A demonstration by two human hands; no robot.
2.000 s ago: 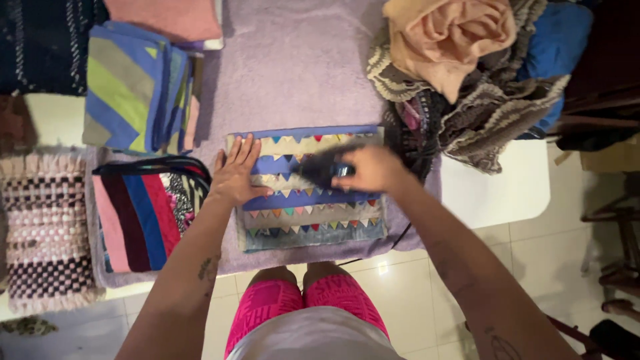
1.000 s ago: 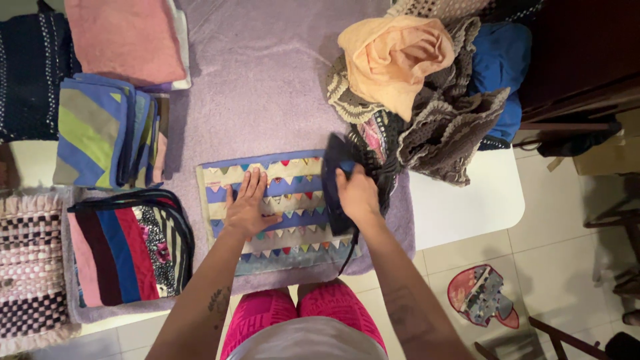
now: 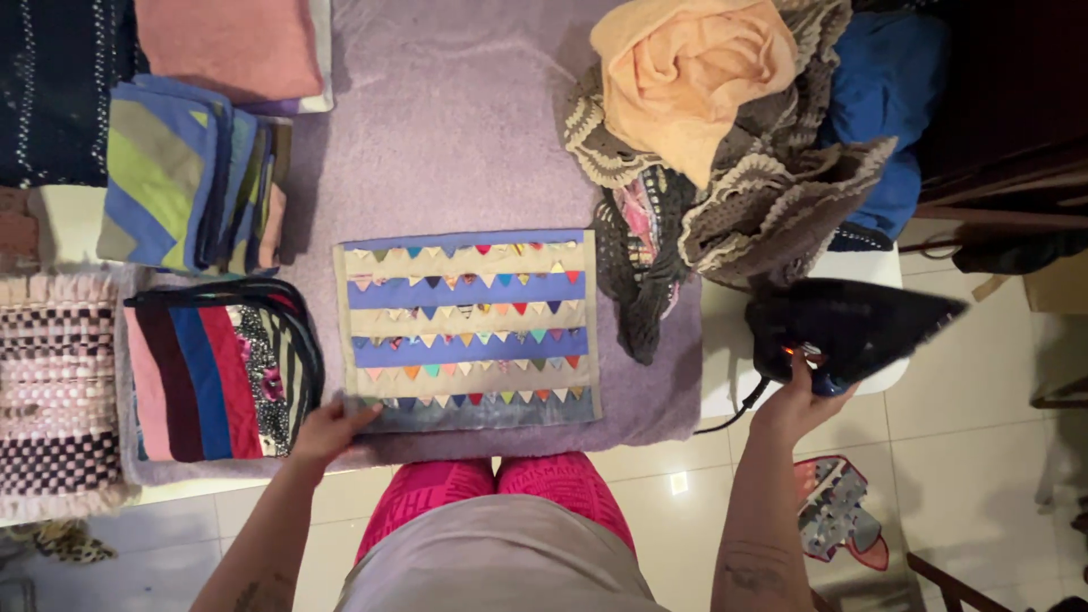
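Observation:
A rectangular fabric placemat (image 3: pixel 467 327) with blue and cream stripes and rows of small coloured triangles lies flat on a lilac towel (image 3: pixel 442 119). My left hand (image 3: pixel 331 429) touches its lower left corner with the fingertips. My right hand (image 3: pixel 799 404) grips a dark clothes iron (image 3: pixel 850 327) by its handle, off to the right of the placemat. The iron is tilted, its tip points right, and a small orange light glows near my thumb. A black cord runs from its rear toward the table edge.
Striped folded textiles (image 3: pixel 204 382), blue and green folded cloths (image 3: pixel 161 170), a pink cloth (image 3: pixel 238 47) and a woven fringed mat (image 3: pixel 55 391) line the left. A crumpled peach cloth (image 3: pixel 697 76) and brown crocheted pieces (image 3: pixel 765 212) are heaped at right. A patterned piece (image 3: pixel 837 510) lies on the floor.
The iron in my right hand has moved from over the placemat, past its right edge, out to the right. My left hand has slid from the placemat's middle to its lower left corner.

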